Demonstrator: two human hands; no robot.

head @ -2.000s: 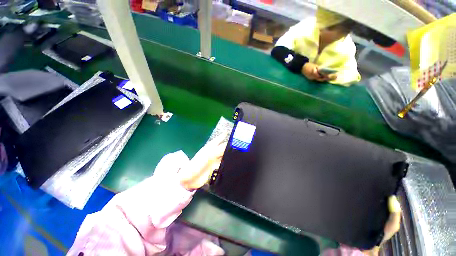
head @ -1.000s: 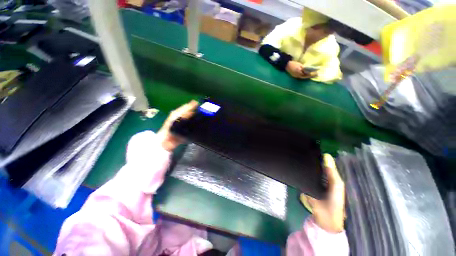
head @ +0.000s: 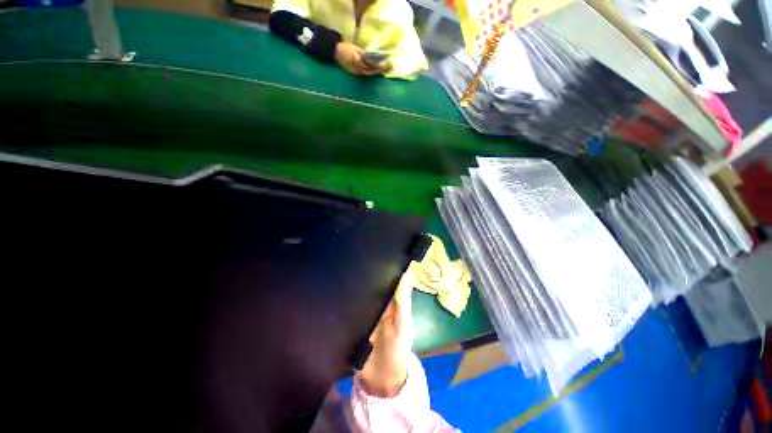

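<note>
A large black panel (head: 195, 296) fills the left and lower left of the view, close to the camera and cut off by the frame edge. Small black tabs stick out at its right edge. My right hand (head: 391, 338) holds that right edge, its fingers partly hidden behind the panel. A crumpled tan cloth (head: 443, 277) lies on the green bench (head: 432, 326) just beyond my right hand. My left hand is not in the picture.
Bubble bags (head: 550, 245) stand stacked at the right of the bench, with a second stack (head: 677, 228) further right. A green belt (head: 279, 131) runs behind. A person in yellow (head: 389, 34) sits opposite. A thin orange-brown tool (head: 487, 63) hangs at the top. Blue floor (head: 576, 414) shows below.
The view has swung right. The panel has come up close and now covers the left side. The tan cloth has come into view, and my left hand has gone out of it.
</note>
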